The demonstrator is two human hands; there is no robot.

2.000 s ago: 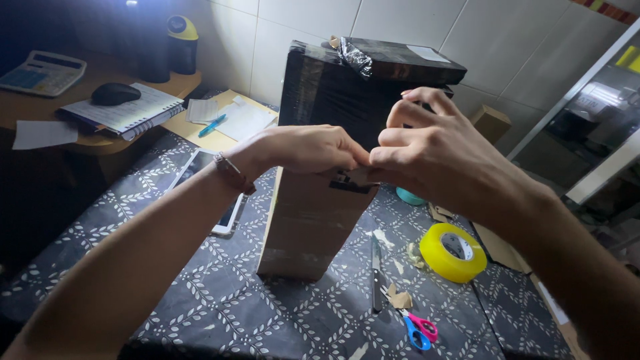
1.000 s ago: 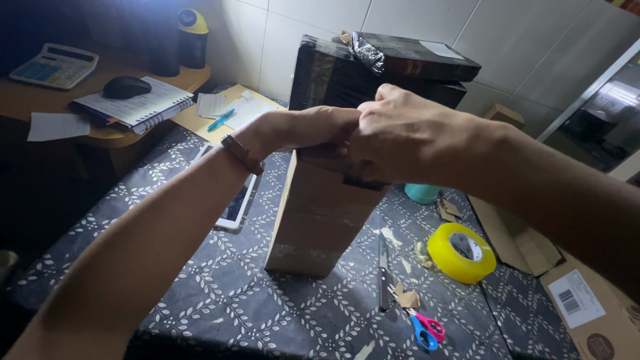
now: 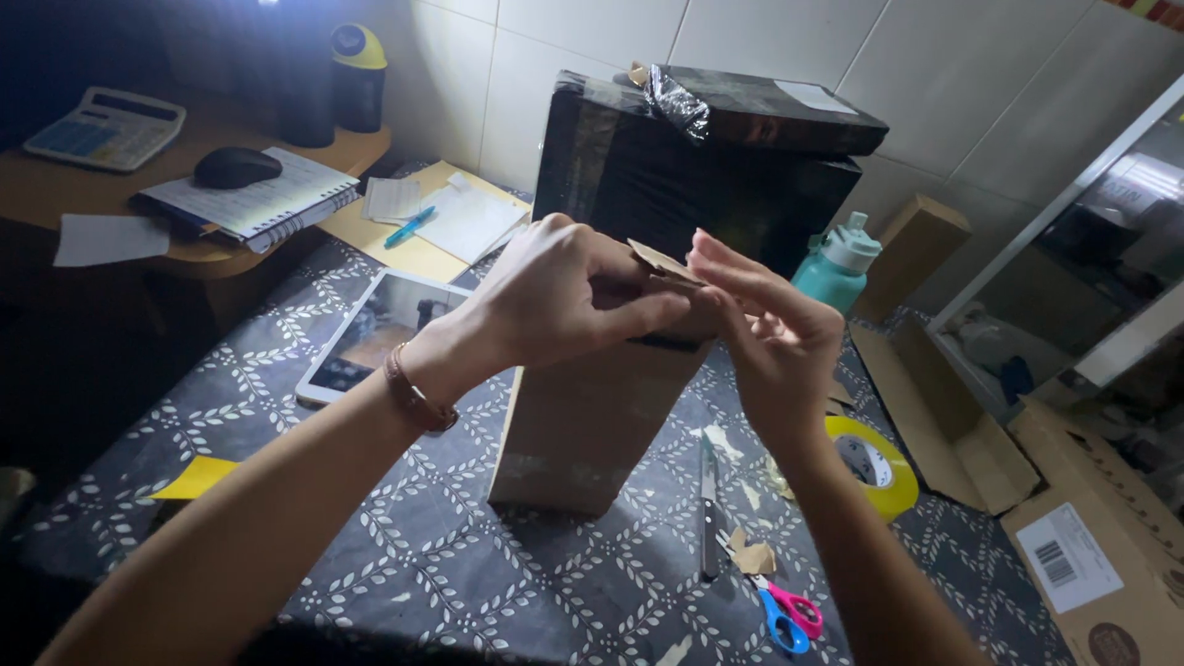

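A tall cardboard box [image 3: 592, 435] stands upright on the patterned tablecloth. Both hands are at its top, where a torn cardboard flap [image 3: 661, 262] sticks up. My left hand [image 3: 564, 291] lies over the top left, its thumb and fingers closed around the cardboard edge. My right hand [image 3: 772, 324] pinches the right end of that flap between thumb and fingers. My fingers hide much of the box top. A kitchen knife [image 3: 709, 509], scissors [image 3: 784, 615] with pink and blue handles and a yellow roll of tape [image 3: 902, 472] lie to the right of the box.
Behind stands a black-wrapped box [image 3: 629, 176] with a flatter black-wrapped package [image 3: 777, 111] on it. A teal bottle [image 3: 835, 268] is at the back right, opened cardboard [image 3: 943, 425] and a carton [image 3: 1110, 499] at the right. A tablet [image 3: 370, 333] and papers [image 3: 472, 217] lie left.
My hands were bunched together at the box top; now the right hand is lower and further right, with its fingers more spread, and the raised flap shows between them.
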